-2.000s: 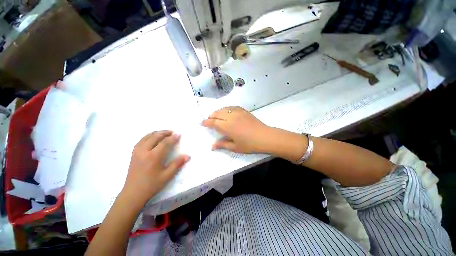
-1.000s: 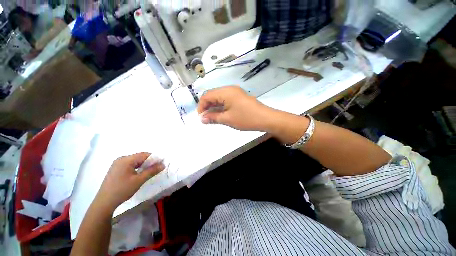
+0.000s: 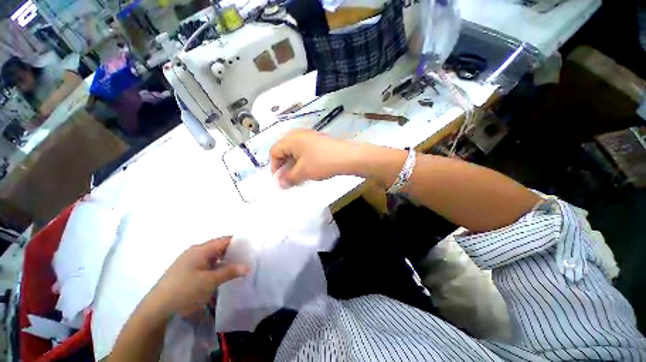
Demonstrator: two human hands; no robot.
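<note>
A thin white cut piece (image 3: 273,276) hangs over the table's front edge, below and between my hands. My left hand (image 3: 205,272) grips its left side between thumb and fingers. My right hand (image 3: 301,159) is just right of the needle area (image 3: 248,157), fingertips pinched together at the upper part of the white material; the exact grip is hard to see, white on white. The sewing machine head (image 3: 237,67) stands behind, with two brown patches on it.
Black snips (image 3: 329,118) and a brown-handled tool (image 3: 386,118) lie on the bed beyond my right hand. Dark plaid cloth (image 3: 358,53) hangs at the head's right. A red bin (image 3: 35,283) with white pieces is at the left. A person (image 3: 42,81) sits far left.
The view has shifted, showing more of the machine and room. The white piece now shows draped over the table edge. My right hand stays near the needle; my left hand still pinches the material.
</note>
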